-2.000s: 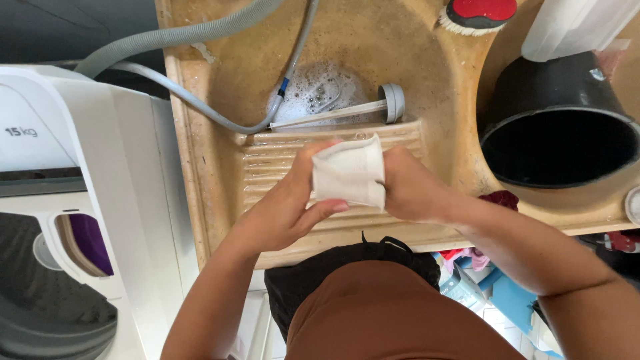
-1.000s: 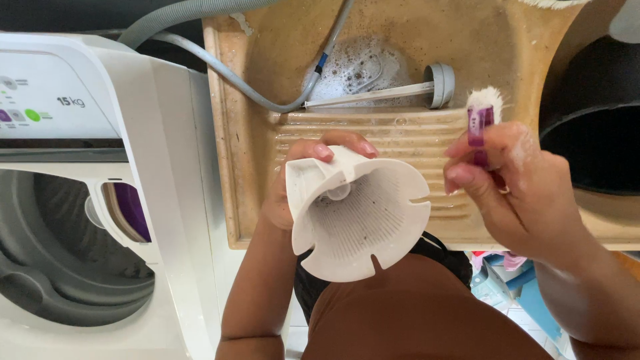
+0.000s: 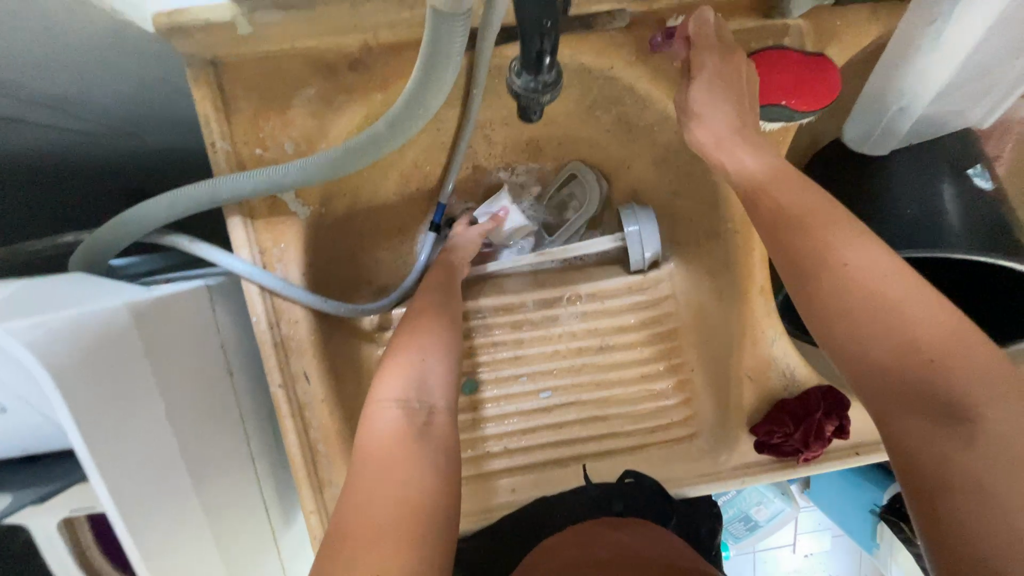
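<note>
My left hand point(image 3: 470, 242) reaches into the basin of the laundry sink point(image 3: 720, 320) and grips a white plastic part point(image 3: 506, 218) in the soapy water. At the sink's back ledge, my right hand point(image 3: 716, 92) holds the small purple brush point(image 3: 668, 38), largely hidden by the fingers. Right of the white part lies a grey plastic frame point(image 3: 578, 200), partly in the water. A pale rod with a grey round cap point(image 3: 640, 238) rests across the top of the ribbed washboard point(image 3: 576, 368).
A black faucet point(image 3: 534, 80) and grey hoses point(image 3: 344, 164) hang over the basin. Rightward are a red scrub brush point(image 3: 796, 78), a black bucket point(image 3: 904, 208), a translucent container point(image 3: 936, 72) and a dark red cloth point(image 3: 802, 424). A white washing machine point(image 3: 176, 400) stands at left.
My left hand has moved from above the washboard into the basin with the white part. My right hand has carried the purple brush to the back ledge. The view has shifted toward the faucet.
</note>
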